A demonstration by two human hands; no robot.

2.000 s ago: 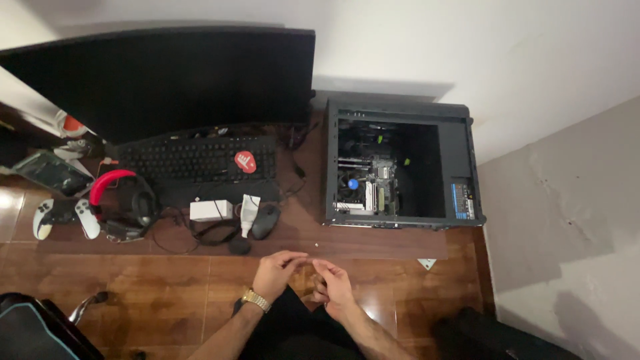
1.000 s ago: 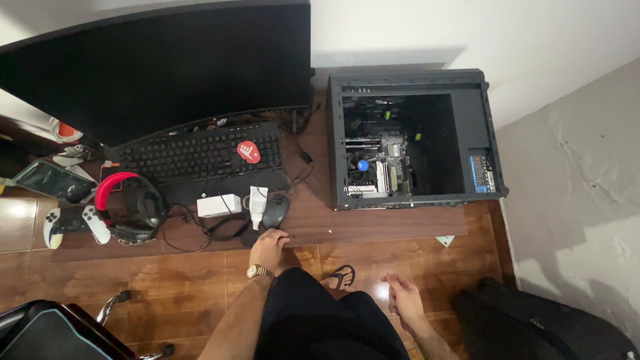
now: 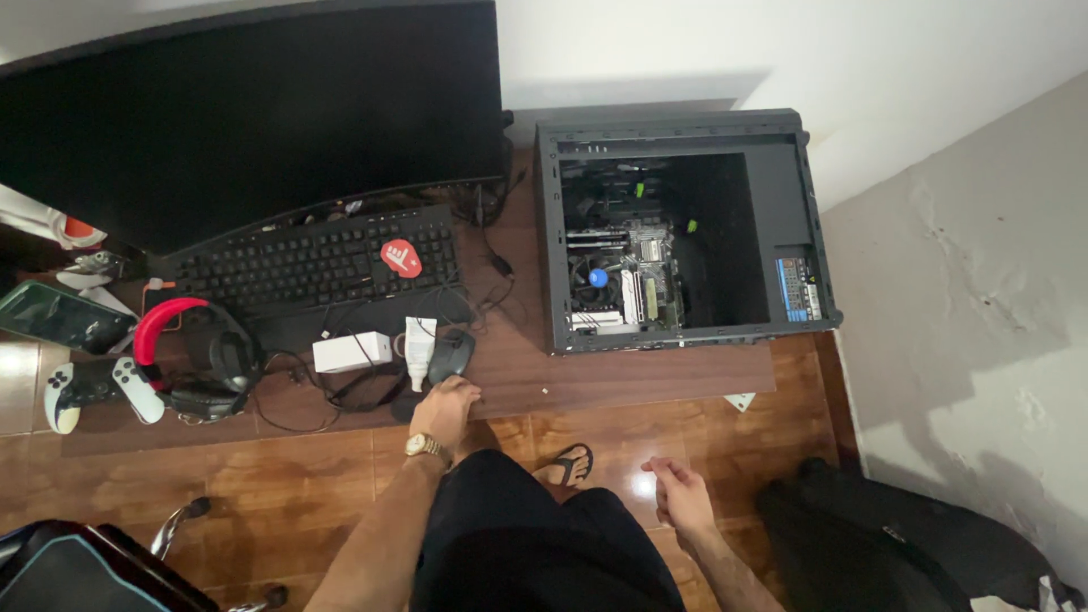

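Note:
My left hand (image 3: 444, 412), with a gold watch at the wrist, is at the desk's front edge, just below a black computer mouse (image 3: 450, 357); its fingers are curled and I cannot tell whether they hold anything. A white tube (image 3: 419, 350) lies beside the mouse. Out over the floor, my right hand (image 3: 678, 497) hangs with loosely bent fingers and nothing visible in it. An opened black computer case (image 3: 782, 187) lies on the desk's right part, showing a motherboard (image 3: 650, 246), a fan with a blue hub (image 3: 598, 278) and white-slotted parts inside.
The desk (image 3: 527, 374) also bears a large monitor (image 3: 255, 119), a keyboard (image 3: 323, 263), a white box (image 3: 353, 351), red-and-black headphones (image 3: 225, 361), a game controller (image 3: 98, 391), a phone (image 3: 64, 316) and cables. A chair (image 3: 76, 569) stands lower left, a black bag (image 3: 901, 535) lower right.
Two seconds ago both hands were close together in front of the desk. They have since parted, the left to the desk edge by the mouse, the right off to the right.

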